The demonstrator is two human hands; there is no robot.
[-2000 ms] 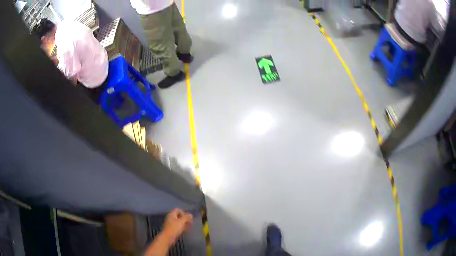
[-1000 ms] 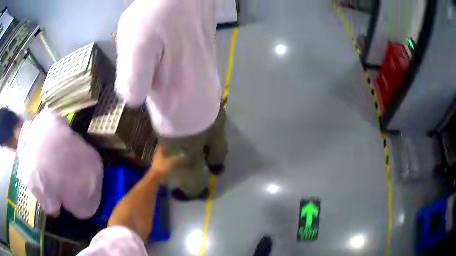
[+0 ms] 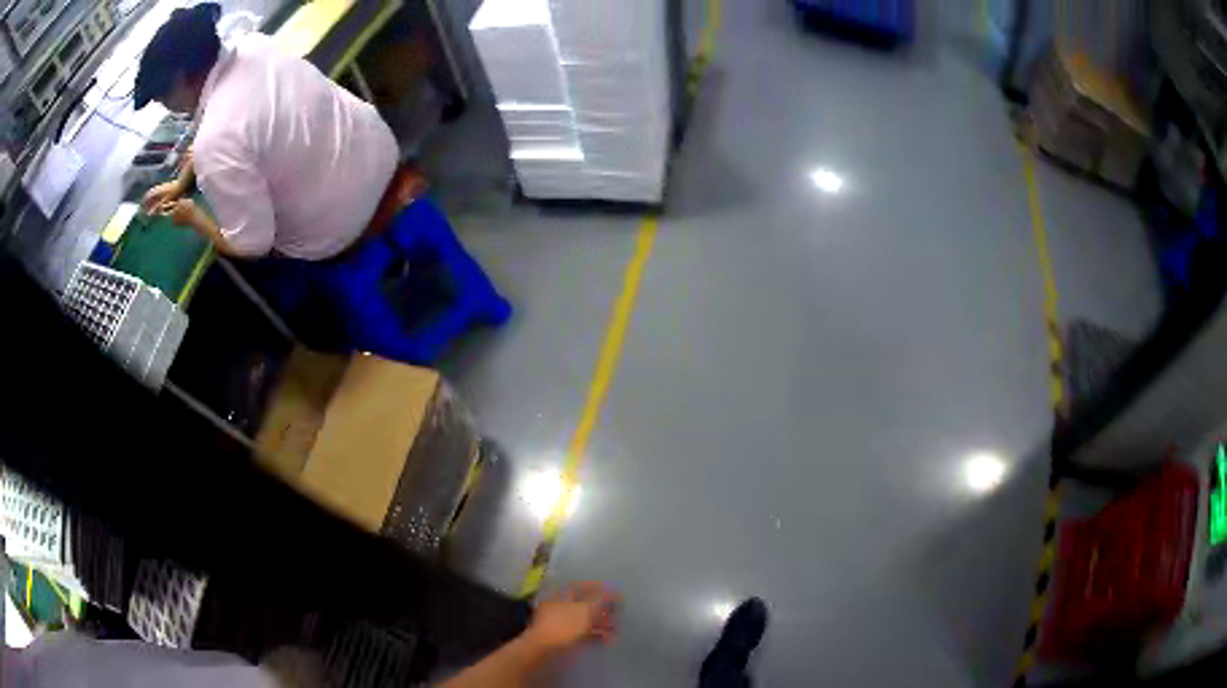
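My left hand (image 3: 579, 616) is at the bottom, left of centre, over the floor near the yellow-black line. It is small and slightly blurred, with loosely bent fingers and nothing seen in it. My right hand is out of the picture. Beyond my left hand, a packed tray stack (image 3: 374, 433) with a brown board on top stands on the floor. My hand does not touch it. My dark shoe (image 3: 733, 645) shows at the bottom.
A person (image 3: 289, 155) sits on a blue stool (image 3: 424, 289) at a green-matted bench. A tall white wrapped stack (image 3: 606, 101) stands beyond. A dark partition edge (image 3: 242, 497) crosses the lower left. Perforated trays (image 3: 168, 598) lie below it. A red crate (image 3: 1124, 558) and brown cartons (image 3: 1087, 121) stand right.
The view has moved forward along the aisle. The standing person and the green floor arrow are out of view. The wrapped stack, board-topped stack and red crate now show nearer. My left hand is lower.
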